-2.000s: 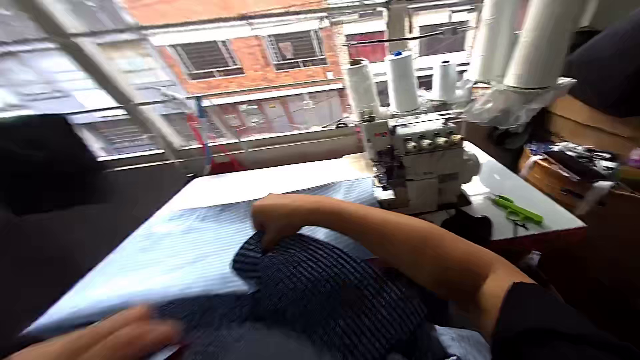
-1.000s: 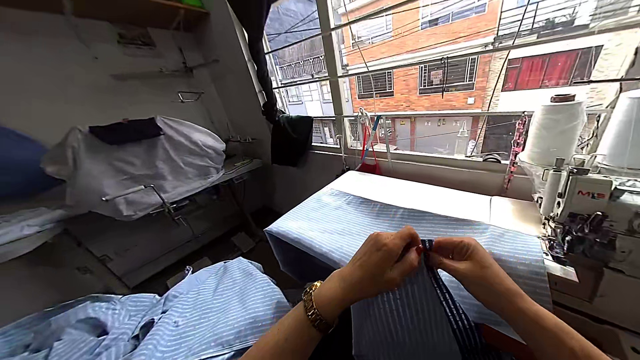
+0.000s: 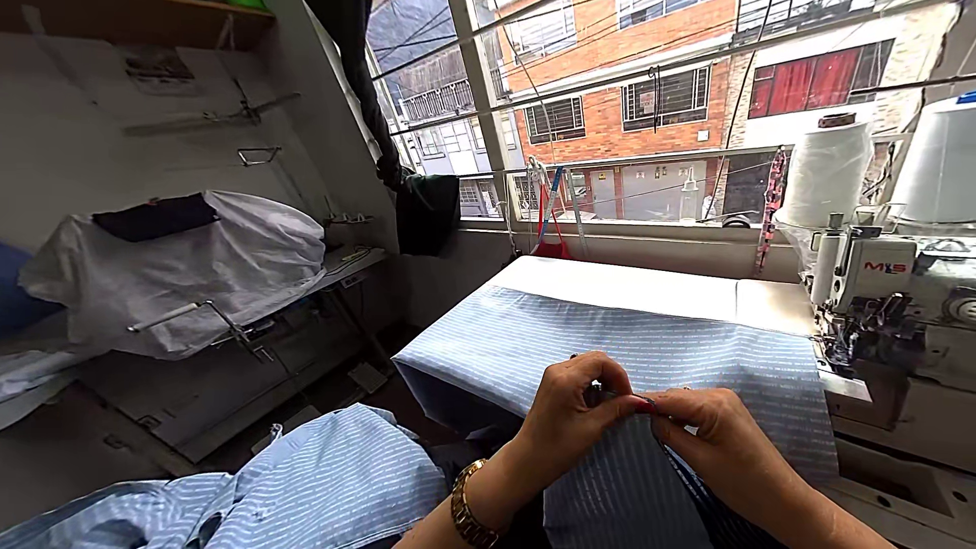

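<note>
Near the lower centre, my left hand [image 3: 576, 404], with a gold watch [image 3: 467, 503] on its wrist, pinches the upper edge of a dark blue striped fabric piece [image 3: 625, 488]. Close against it, my right hand [image 3: 705, 427] pinches the same edge, and the piece hangs down below both hands. What lies between the fingertips is mostly hidden. Behind the hands, light blue striped fabric [image 3: 579, 328] is spread over the white table [image 3: 648, 282] and drapes over its front edge. More light blue striped fabric [image 3: 335, 473] lies bunched at the lower left.
An overlock sewing machine [image 3: 877, 290] stands at the right, with white thread cones [image 3: 827, 171] behind it. At the left, a sewing machine table [image 3: 354, 263] holds something under a pale cover [image 3: 252, 259]. A barred window [image 3: 610, 152] runs behind the white table.
The view has swung left since the first frame. My hands, apart two seconds ago, are now together at the fabric's edge. Since one second ago they have barely moved.
</note>
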